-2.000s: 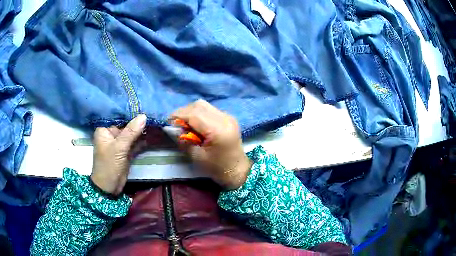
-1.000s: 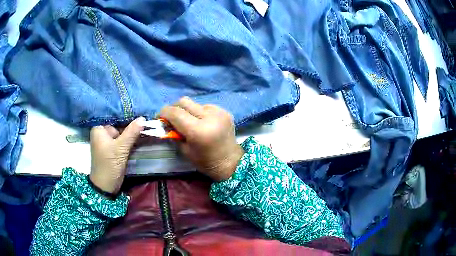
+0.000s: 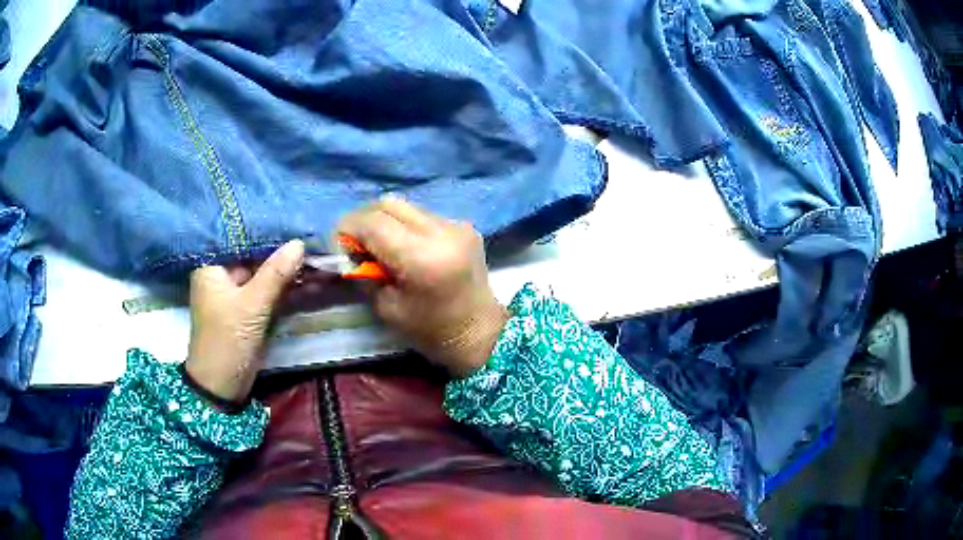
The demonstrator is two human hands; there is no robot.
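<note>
A mid-blue denim shirt (image 3: 348, 137) lies spread in front of me, with a line of yellowish stitching, the side seam (image 3: 201, 137), running down to its dark hem (image 3: 190, 258). My left hand (image 3: 238, 316) pinches the hem between thumb and fingers just right of the seam's lower end. My right hand (image 3: 422, 280) holds the thread snips (image 3: 364, 269), with orange grips in the palm and the pale blades pointing left at the hem, close to my left fingertips. The blades are slightly blurred. I cannot make out any loose thread.
The white worktable's (image 3: 676, 269) front edge runs before my body. Paler faded shirts (image 3: 787, 158) lie at the right, one hanging over the edge above a bright blue rim (image 3: 805, 462). More denim (image 3: 19, 306) lies at the left edge. A pale shoe (image 3: 892, 357) shows on the floor at the right.
The shirt has shifted left in view. My right hand with the snips moved left towards my left fingertips, then slightly up. My left hand still pinches the hem.
</note>
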